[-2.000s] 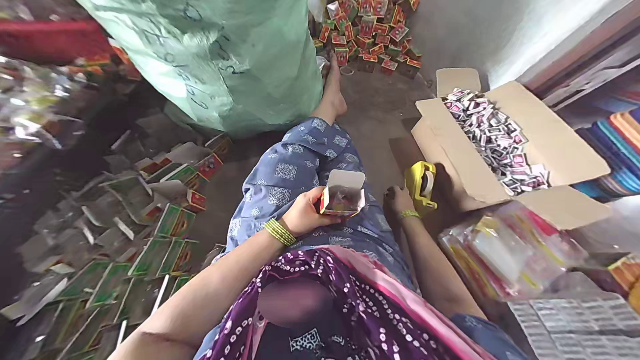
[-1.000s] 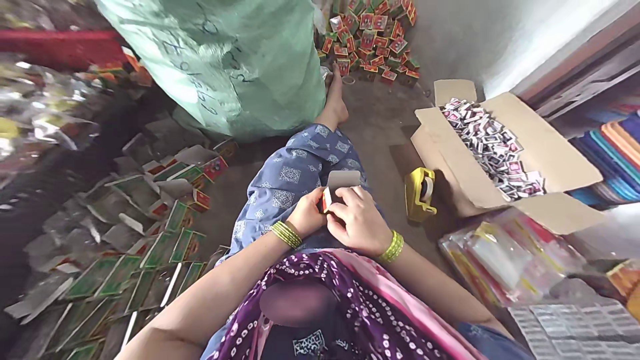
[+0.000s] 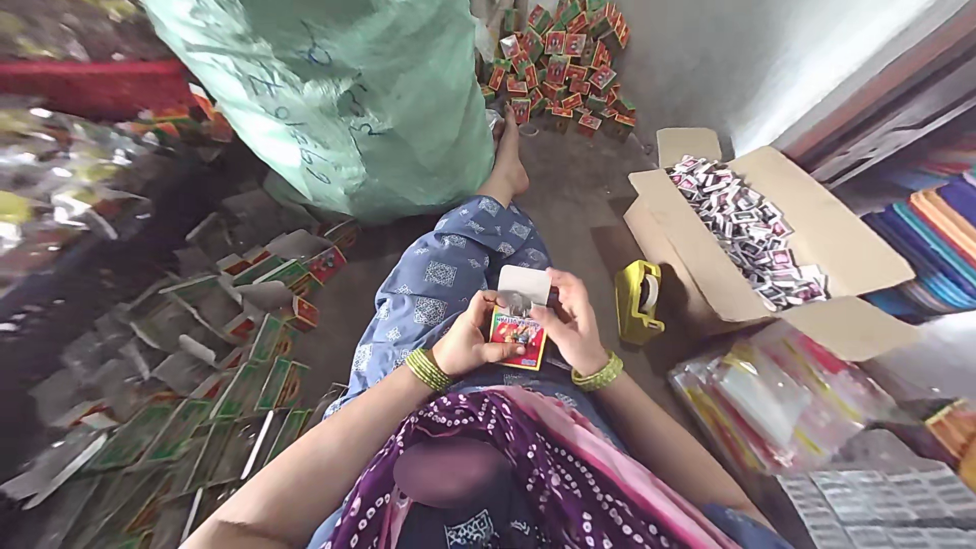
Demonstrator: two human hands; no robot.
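A small red and yellow printed cardboard box (image 3: pixel 518 339) lies over my lap with its pale top flap (image 3: pixel 524 284) raised. My left hand (image 3: pixel 474 335) grips the box along its left side, thumb across the printed face. My right hand (image 3: pixel 569 320) is at the box's upper right, its fingers on the flap and near the opening. Something clear or shiny shows at the opening, partly covered by fingers; I cannot tell what it is. A yellow tape dispenser (image 3: pixel 631 303) with a roll of tape stands on the floor right of my right hand.
An open carton (image 3: pixel 686 255) of small packets (image 3: pixel 736 221) stands at right, plastic packs (image 3: pixel 770 396) below it. Ahead are a large green sack (image 3: pixel 366 107) and a heap of small printed boxes (image 3: pixel 568 69). Several open boxes (image 3: pixel 252 374) cover the floor at left. Folded cloths (image 3: pixel 934 229) lie far right.
My right hand was beside the tape dispenser two seconds ago, then came to the box. The box now shows its printed face, with the flap up between both hands.
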